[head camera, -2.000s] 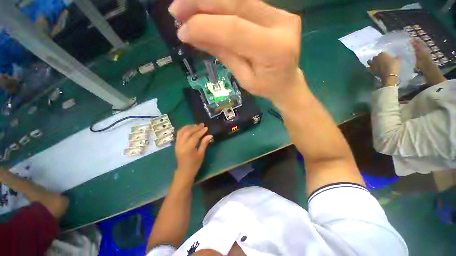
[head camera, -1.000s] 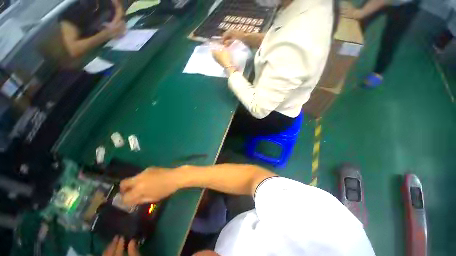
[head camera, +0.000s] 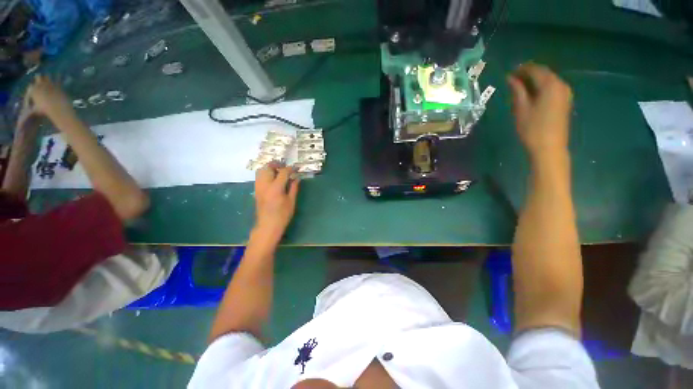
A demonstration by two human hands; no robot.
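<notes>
The test fixture stands in front of me, with its black base, a lit green press head and a clear guide plate. A brass-coloured seat shows in the base; I cannot tell if a module is in it. Pale modules lie in two rows on the white sheet. My left hand has its fingertips at the near edge of these rows; its grip is unclear. My right hand is right of the fixture, fingers curled but apart, with nothing visible in it.
A white sheet and a black cable lie left of the fixture. A metal post rises behind. Loose modules lie at the back, others beside the fixture. Co-workers' arms and sleeve flank me.
The view has swung back from the right to face the fixture. My right hand has left the fixture base for its right side. My left hand has moved from the base to the module rows.
</notes>
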